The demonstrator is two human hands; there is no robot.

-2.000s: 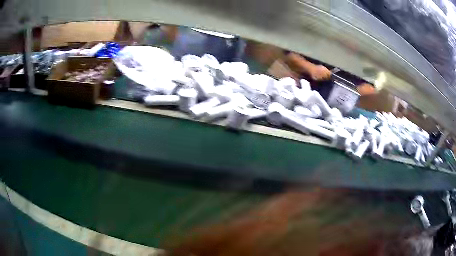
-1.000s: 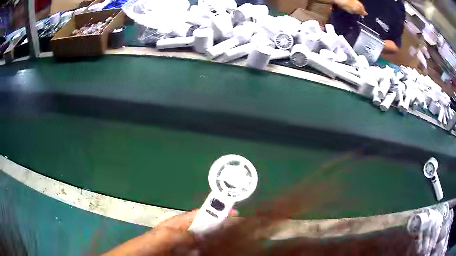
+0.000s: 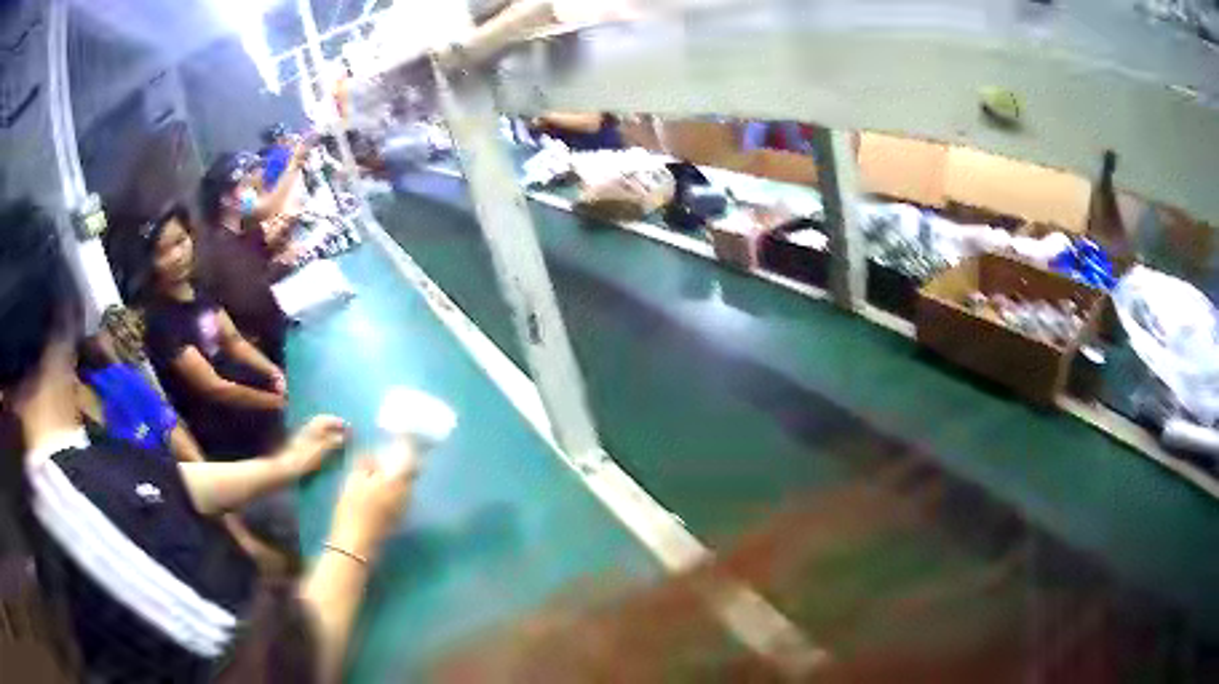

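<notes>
Neither of my hands can be made out. A see-through reddish-brown blur crosses the bottom right, and I cannot tell what it is. A neighbouring worker [image 3: 134,535] in a black top with white stripes stands at the left. This person's hands are over the blue-green workbench top [image 3: 535,561]. One hand holds a blurred white object [image 3: 417,417], perhaps a handheld fan. The dark green conveyor belt [image 3: 668,388] runs beyond the bench.
A pale post [image 3: 515,267] rises from the belt edge rail [image 3: 642,515]. Across the belt stand an open brown parts carton [image 3: 996,334] and a clear plastic bag [image 3: 1176,327]. More workers [image 3: 201,348] line the left side. An overhead shelf beam [image 3: 829,74] crosses the top.
The view has swung left along the line. The fan in my left hand and the far fan heap have left the picture. The neighbouring workers and post have come in.
</notes>
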